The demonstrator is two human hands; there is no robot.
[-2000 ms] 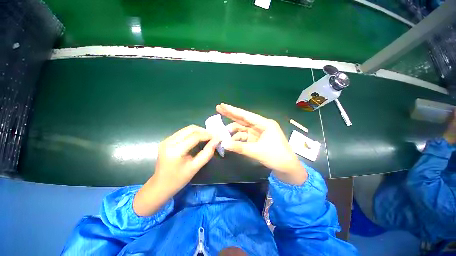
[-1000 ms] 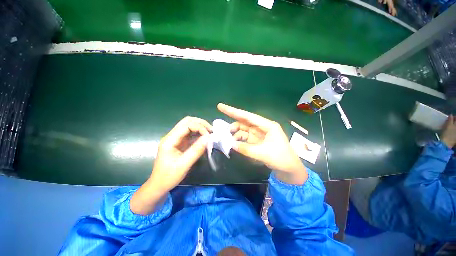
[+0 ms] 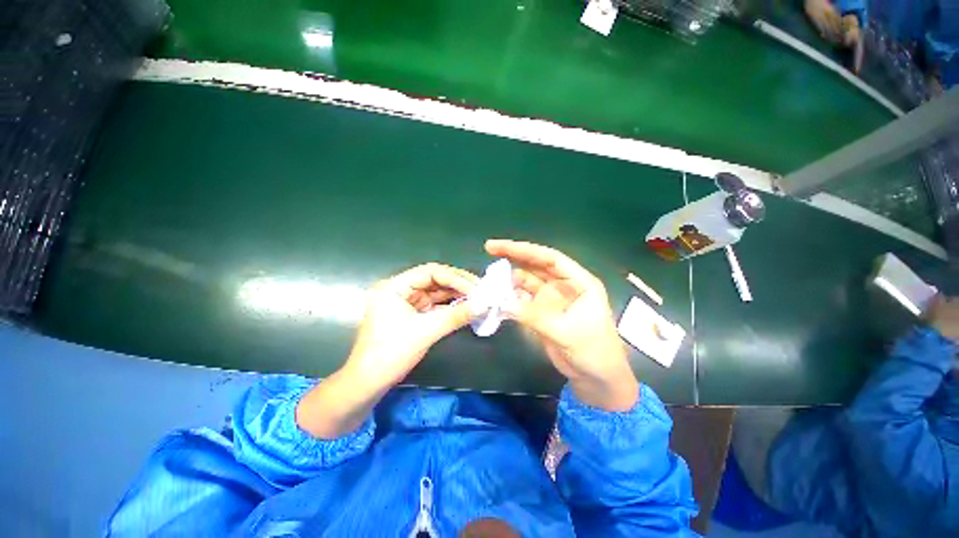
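A small white wipe [image 3: 492,298], crumpled or folded, is between my two hands over the dark green bench. My left hand [image 3: 405,331] pinches its left side between thumb and fingers. My right hand [image 3: 568,318] holds its right side near the thumb, with the index finger raised and stretched out. The fingers hide part of the wipe, and I cannot tell whether anything else is inside it.
Right of my hands are a white card [image 3: 652,332] with a small item on it, a short thin stick [image 3: 645,288], a printed carton [image 3: 689,230] with a silvery-topped bottle [image 3: 742,207], and a thin white stick [image 3: 738,273]. Stacked trays [image 3: 63,137] stand left. Another person's hand [image 3: 944,315] is far right.
My left hand has moved in closer to my right, and the wipe is bunched tighter, its hanging strip no longer showing. The view has tilted slightly. The person at right has shifted the white object they hold.
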